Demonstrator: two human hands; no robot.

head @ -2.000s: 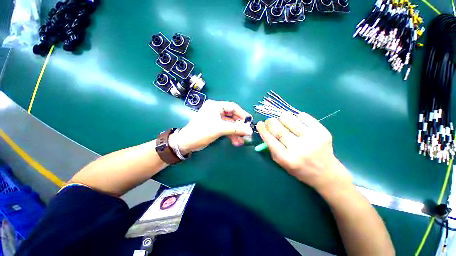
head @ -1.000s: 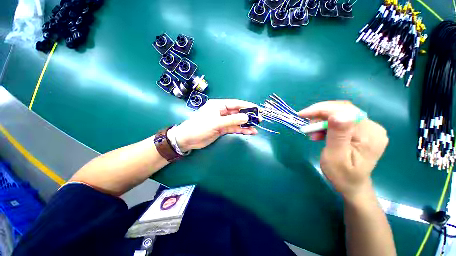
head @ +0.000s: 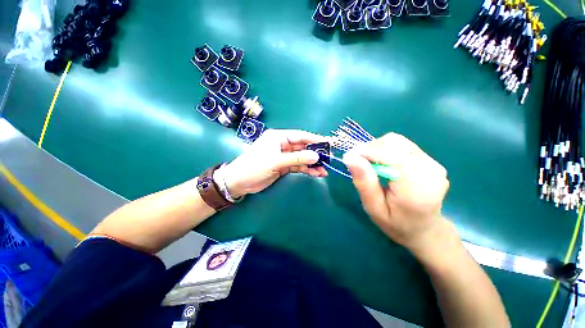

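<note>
My left hand [head: 272, 160] holds a black square-flange connector [head: 319, 153] between thumb and fingers, its face turned to the right. A thin pale wire comes out of the connector. My right hand [head: 404, 186] grips a tool with a bright green handle [head: 385, 171]; its thin shaft reaches to the connector. Whether the tip is inside the connector cannot be told. A bunch of thin white and blue wires [head: 350, 132] lies behind my right hand's fingers, partly hidden by them.
Loose square connectors [head: 233, 86] lie left of centre, wired ones [head: 378, 16] at the top. Black round parts [head: 90, 35] and a clear bag [head: 32, 32] are top left. Yellow-ended leads [head: 503, 48] and long black cables [head: 562, 115] lie right. A white strip [head: 507, 261] runs along the table edge.
My right hand first moved away from the connector, turning the green tool, and is now back close to it with the shaft towards it. The connector's face and a wire have come into sight.
</note>
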